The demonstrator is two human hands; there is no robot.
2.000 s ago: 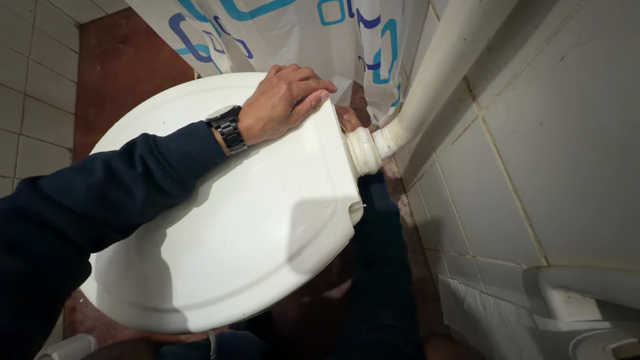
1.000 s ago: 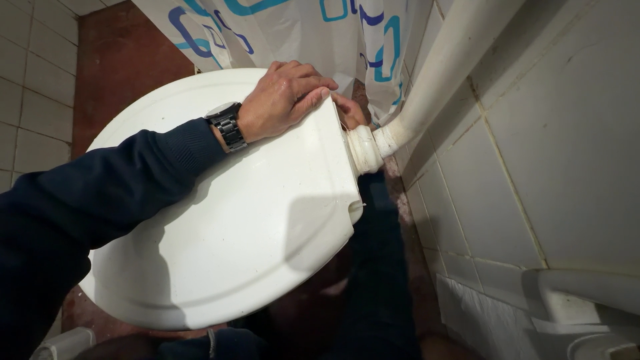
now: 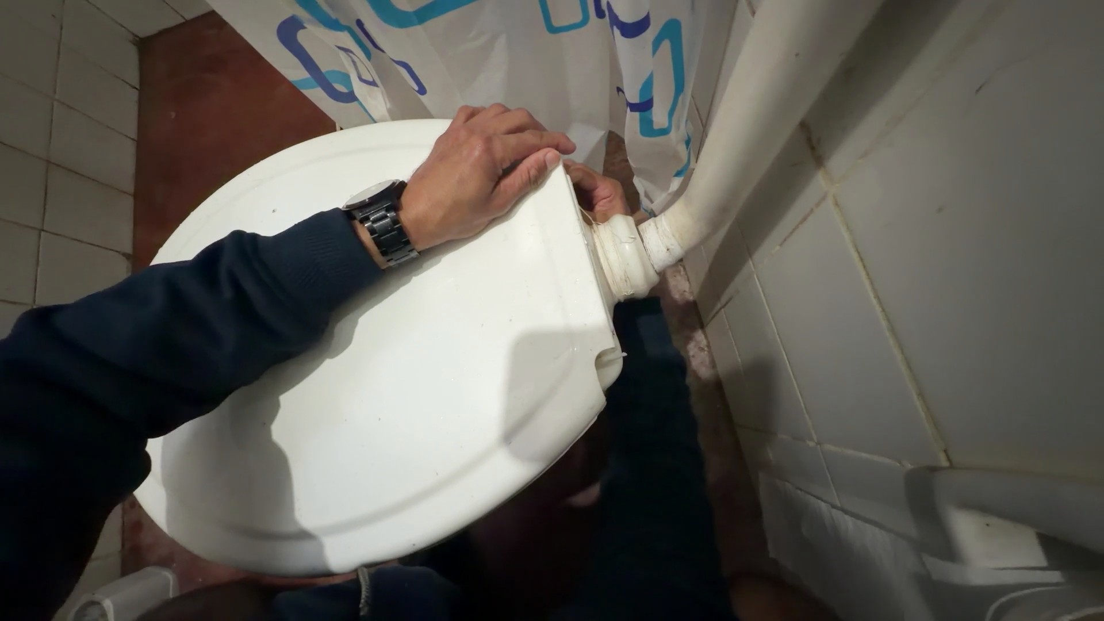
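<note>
A white toilet lid (image 3: 414, 379) lies closed over the bowl. On its far rear corner rests my left hand (image 3: 483, 172), a dark metal watch (image 3: 384, 222) on the wrist, fingertips bent over the lid's edge. Just beyond that edge, low beside the white flush pipe's joint (image 3: 623, 257), my right hand (image 3: 599, 191) shows only partly; its arm reaches up under the pipe from below. The fingers look bent, but what they touch is hidden behind the lid. A hinge notch (image 3: 611, 360) shows at the lid's rear edge.
A thick white pipe (image 3: 759, 112) rises along the tiled wall (image 3: 949, 259) on the right. A patterned shower curtain (image 3: 509, 60) hangs at the far side, close to both hands. The floor (image 3: 216, 112) is red. A white container (image 3: 129, 595) stands at the lower left.
More of my right hand shows beside the pipe joint than two seconds ago. My left hand has stayed on the corner of the lid.
</note>
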